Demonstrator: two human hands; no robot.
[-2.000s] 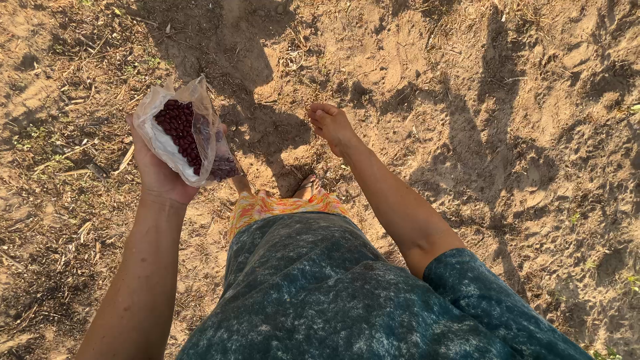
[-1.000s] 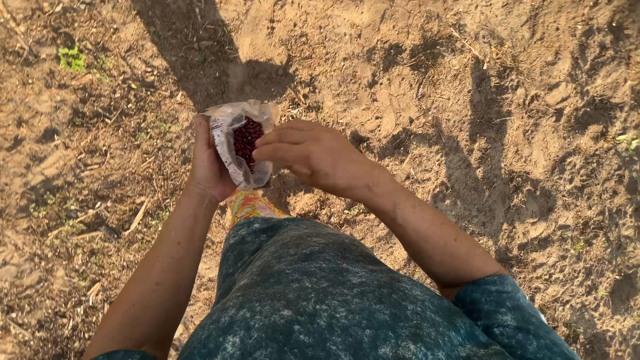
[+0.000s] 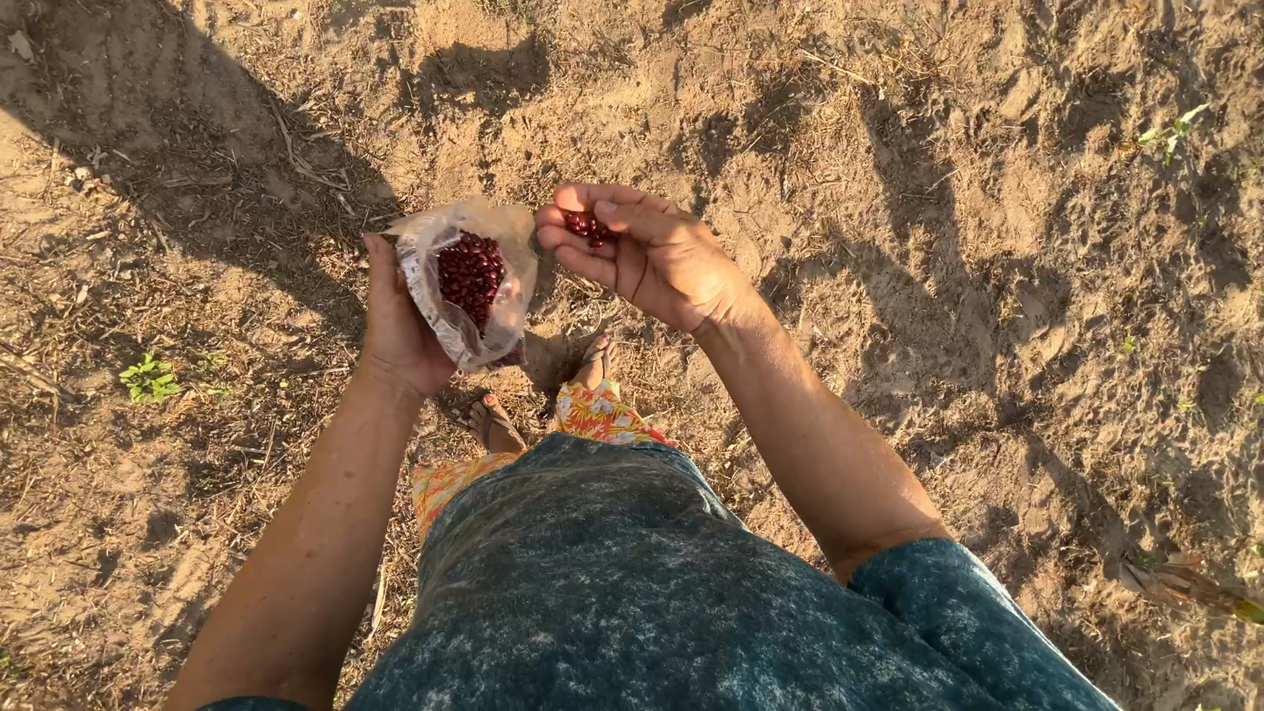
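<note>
A clear plastic bag (image 3: 518,296) with its mouth spread upward holds many dark red beans (image 3: 471,277). My left hand (image 3: 400,331) grips the bag from its left side and from below; most of those fingers are hidden behind it. Just right of the bag, my right hand (image 3: 647,247) is turned palm up, its fingers curled around a small heap of red beans (image 3: 590,227). The fingertips of that hand are close to the bag's rim.
Dry, uneven soil (image 3: 968,296) with straw bits lies below. A small green plant (image 3: 149,378) grows at left, another seedling (image 3: 1172,131) at upper right. My sandalled feet (image 3: 494,425) stand under the bag. A dried stalk (image 3: 1185,583) is at lower right.
My right hand, at first away from the bag and then over its mouth, has moved off to the right and shows beans in its palm. My left hand still holds the bag.
</note>
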